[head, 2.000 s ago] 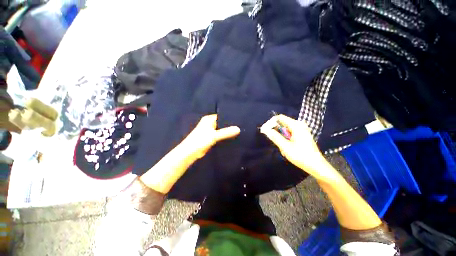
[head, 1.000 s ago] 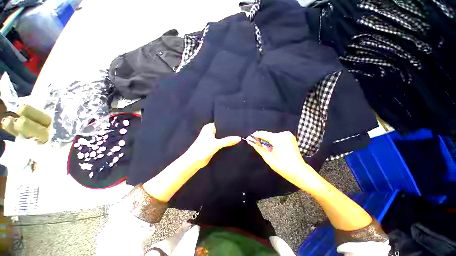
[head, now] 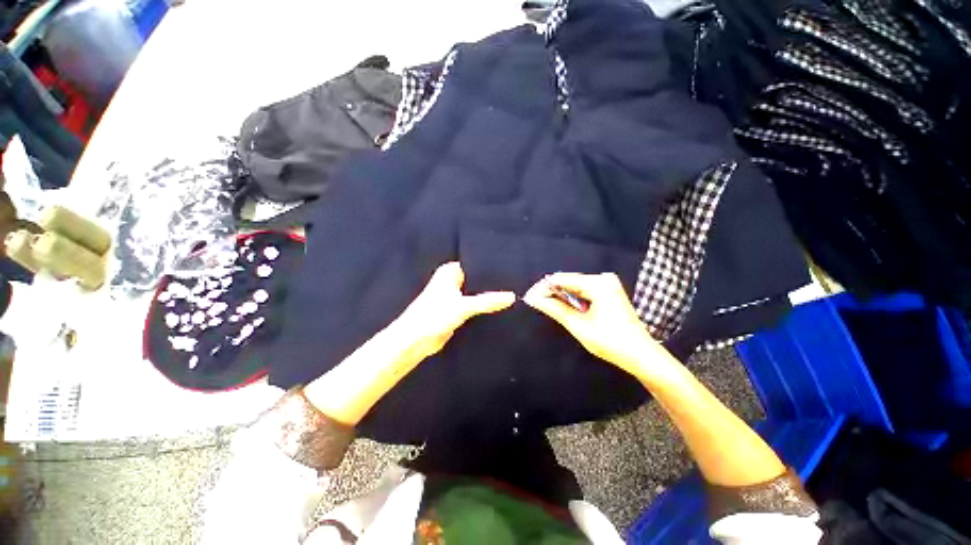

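Note:
A navy vest (head: 500,181) with black-and-white gingham at its armholes and neck lies spread before me over the table edge and my lap. My left hand (head: 442,309) lies on its lower middle, thumb pointing right, other fingers hidden, seemingly under the cloth. My right hand (head: 596,314) pinches at the cloth just right of that thumb tip. Small snips (head: 569,298) with a reddish part sit in my right hand. A needle or button at the fingertips is too small to tell. Tiny white dots mark the cloth lower down.
A black red-edged pad (head: 213,319) with pale discs lies left, beside a crinkled clear bag (head: 160,213), tan cones (head: 72,245) and a printed sheet (head: 58,410). Dark checked garments (head: 852,138) are piled upper right. Blue crates (head: 820,362) stand lower right. A grey-black garment (head: 309,133) lies behind.
Since two seconds ago my right hand has come down and left to my left thumb tip. In the last second both hands have stayed nearly in place.

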